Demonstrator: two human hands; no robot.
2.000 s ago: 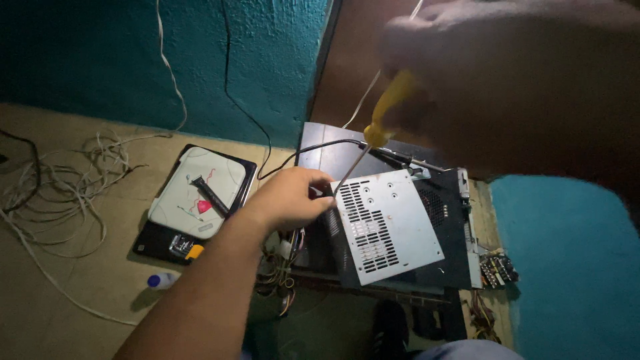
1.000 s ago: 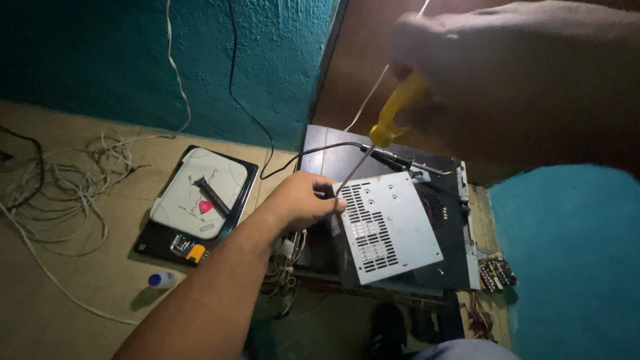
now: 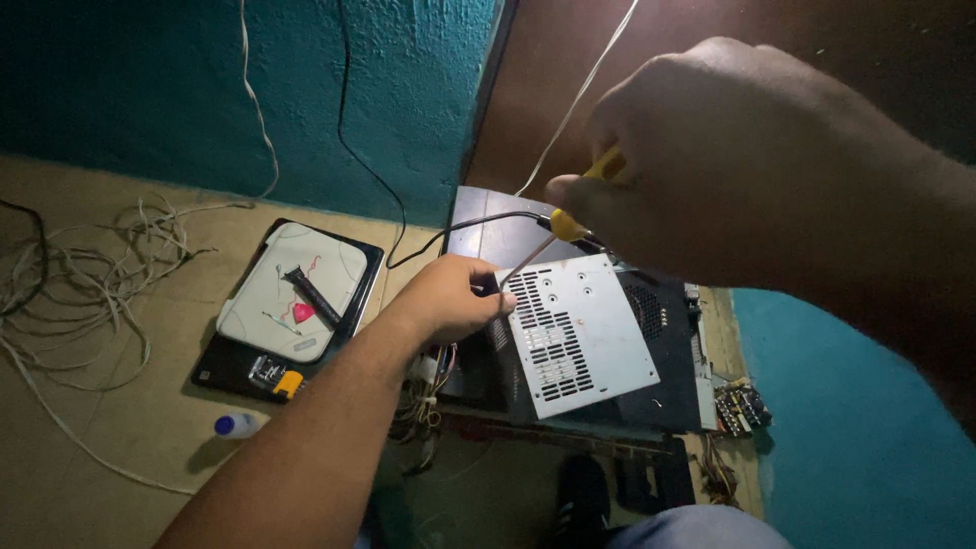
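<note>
In the head view, my right hand (image 3: 686, 160) grips the yellow handle of a screwdriver (image 3: 566, 226) above a metal power supply unit (image 3: 610, 335). The screwdriver's shaft slants down to the left, its tip at the unit's upper left corner, beside my left fingers. My left hand (image 3: 465, 299) holds that corner, thumb on the perforated metal face. The power supply rests on a dark computer case (image 3: 675, 366) with a round vent. Bundled wires (image 3: 419, 400) hang at the unit's left side. Whether the tip sits in a screw cannot be seen.
Left of my arm, a white tablet-like board (image 3: 259, 305) bearing a black cylindrical object (image 3: 313, 296) lies on a black laptop (image 3: 221, 362). Nearby are a yellow-and-clear case (image 3: 286, 381), a blue-capped bottle (image 3: 235, 425) and coiled cable (image 3: 99, 290). A circuit board (image 3: 740, 408) sits at the right.
My right hand has turned on the yellow handle, and its fingers now cover more of it. My left hand stays at the corner of the power supply.
</note>
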